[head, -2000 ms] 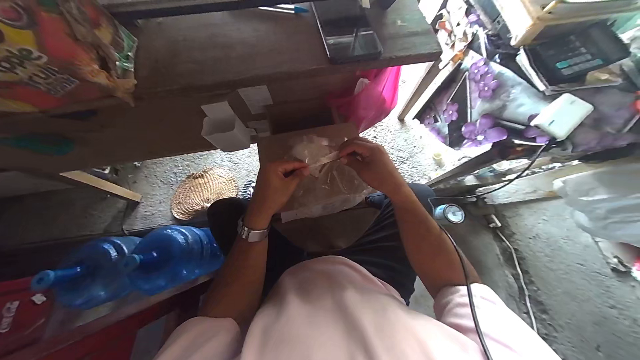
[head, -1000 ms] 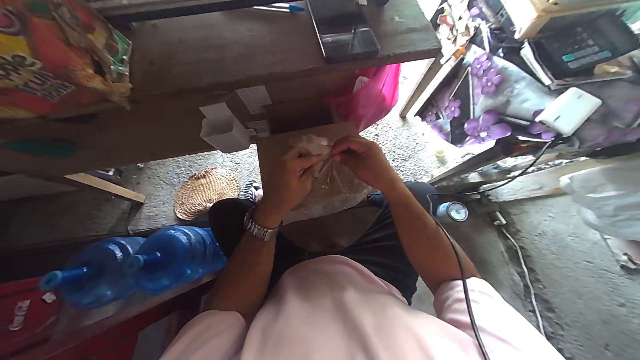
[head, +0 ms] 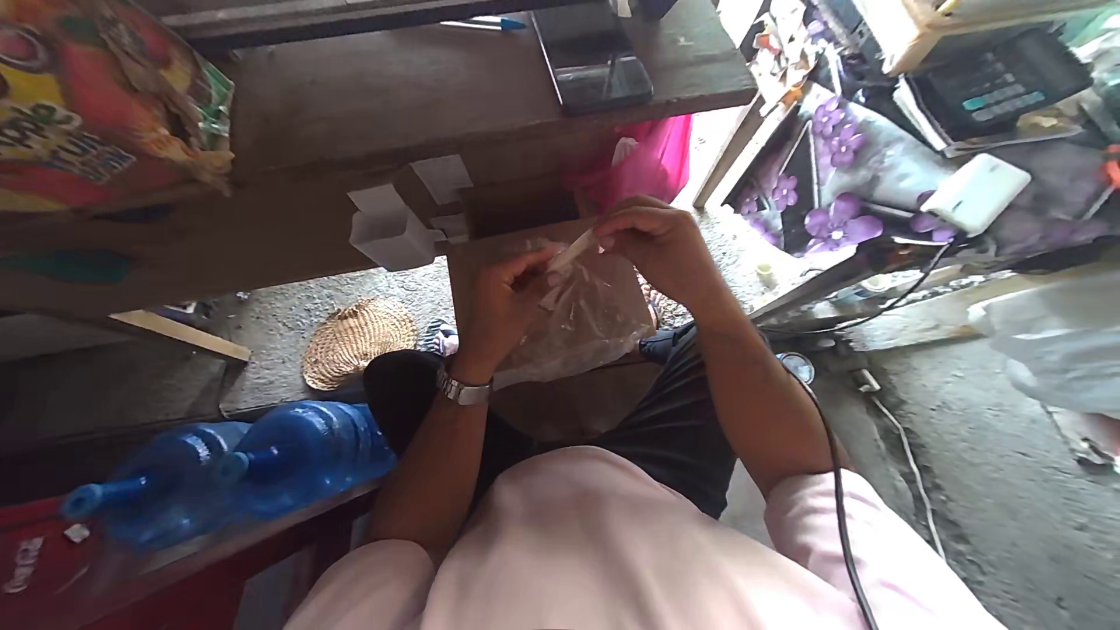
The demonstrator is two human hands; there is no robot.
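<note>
My left hand [head: 512, 293] grips one side of the gathered top of a clear plastic bag [head: 591, 319]. My right hand [head: 652, 241] pinches the other end of the bunched, twisted plastic between thumb and fingers. The bag hangs below both hands, over a brown cardboard piece [head: 477, 262] at my lap. What the bag holds cannot be made out. A metal watch is on my left wrist.
A wooden table [head: 367, 87] with a black smartphone [head: 595, 66] stands in front. An open white box [head: 394, 232] and a pink plastic bag [head: 656, 162] are under its edge. Blue water jugs [head: 306, 446] lie at left; a calculator [head: 997, 79] is at right.
My hands were close together at the bag's top one second ago; now they are further apart, with the twisted plastic stretched between them.
</note>
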